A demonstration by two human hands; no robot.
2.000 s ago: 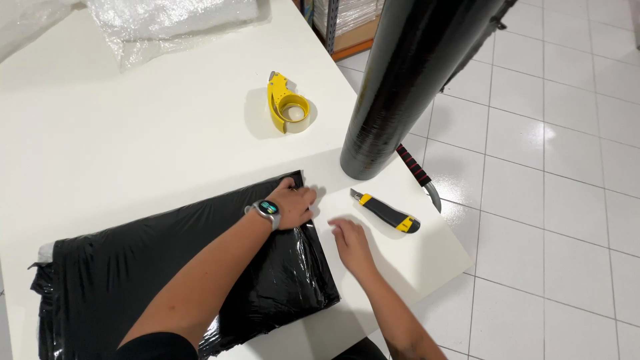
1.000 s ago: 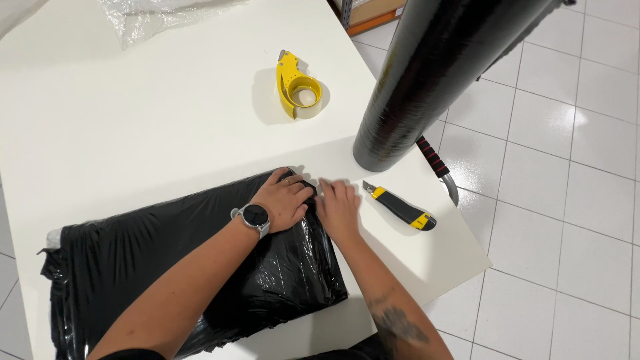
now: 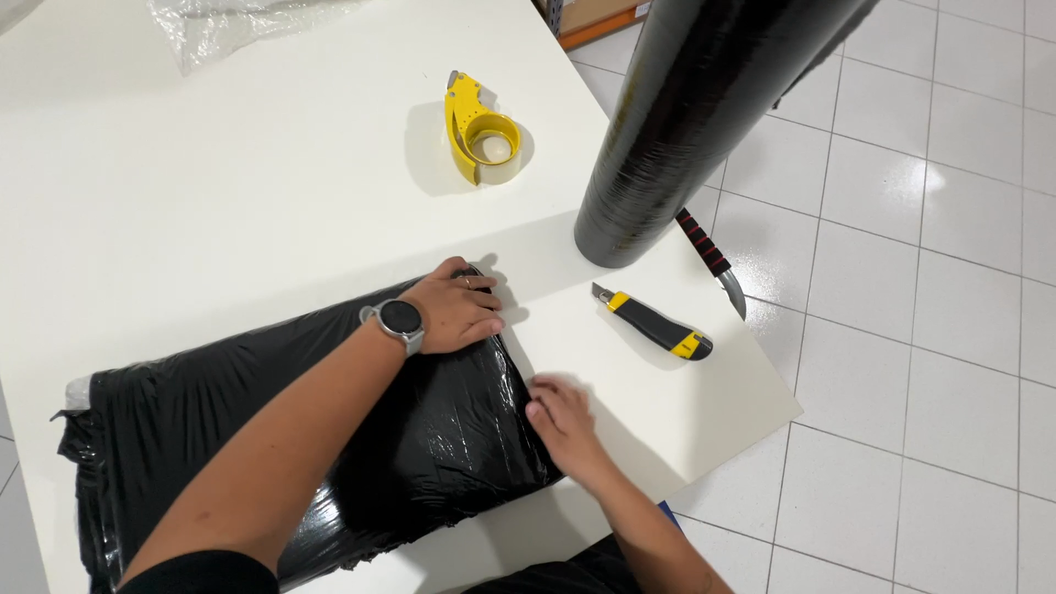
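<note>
A flat parcel in black stretch film [image 3: 429, 429] lies on the white table, its film wrinkled and shiny. My left hand [image 3: 454, 312], with a watch at the wrist, rests on the parcel's far right corner with its fingers over the edge. Beside the parcel's right edge is my right hand [image 3: 565, 417], its fingers curled against that side; whether they pinch any film cannot be told. A yellow and black utility knife [image 3: 656, 323], blade out, lies to the right of both hands.
A big roll of black stretch film [image 3: 685, 124] stands tilted at the table's [image 3: 289, 181] right edge. Farther back lies a yellow tape dispenser [image 3: 478, 132]. Clear plastic wrap [image 3: 239, 29] is at the far left. A red and black grip [image 3: 703, 241] shows beyond the edge, over the tiled floor.
Since one second ago my right hand has moved from near the far right corner, by my left hand, down along the parcel's right edge. My left hand stays at the corner.
</note>
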